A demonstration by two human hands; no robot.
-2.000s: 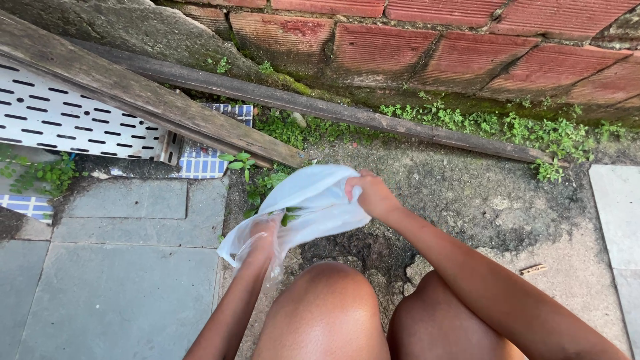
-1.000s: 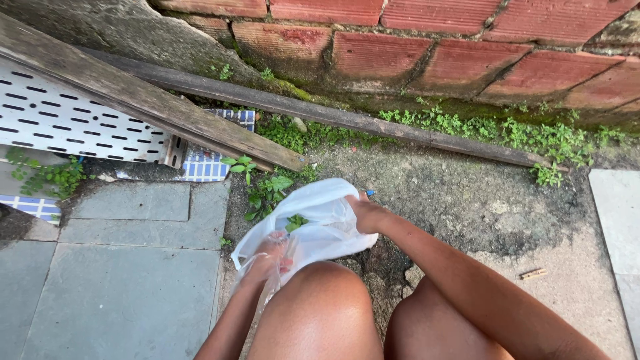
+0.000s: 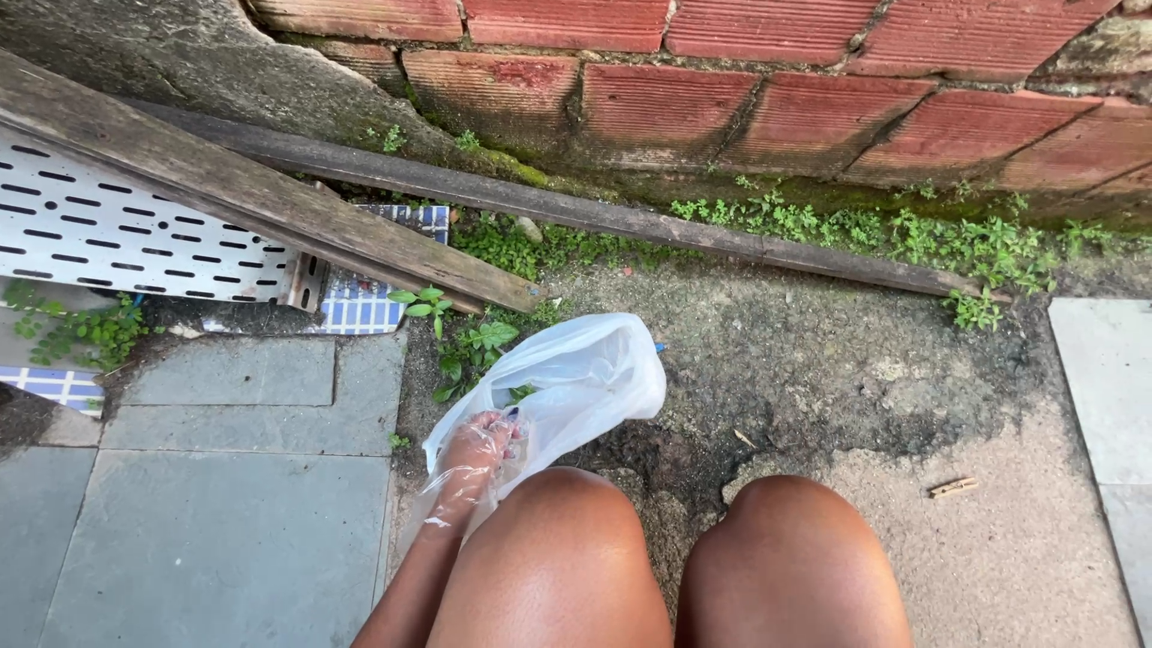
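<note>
My left hand (image 3: 480, 447), inside a thin clear plastic glove or bag, is closed on the near left edge of a white plastic bag (image 3: 621, 369). The bag hangs open-mouthed just beyond my left knee, its rim folded over on the right. Some green leaf shows at its mouth. Leafy weeds (image 3: 477, 351) grow right beside the bag on its left. A small blue thing (image 3: 660, 347) shows at the bag's right edge. My right hand is out of view.
A weathered wooden plank (image 3: 270, 207) leans over a perforated white metal panel (image 3: 117, 225). A second long board (image 3: 558, 209) lies along the red brick wall (image 3: 666, 112), with small weeds (image 3: 972, 247) by it. A wooden clothespin (image 3: 953, 488) lies on the concrete at right.
My right hand, which held the bag's right side in both earlier frames, has let go and left the view. My left hand still holds the bag.
</note>
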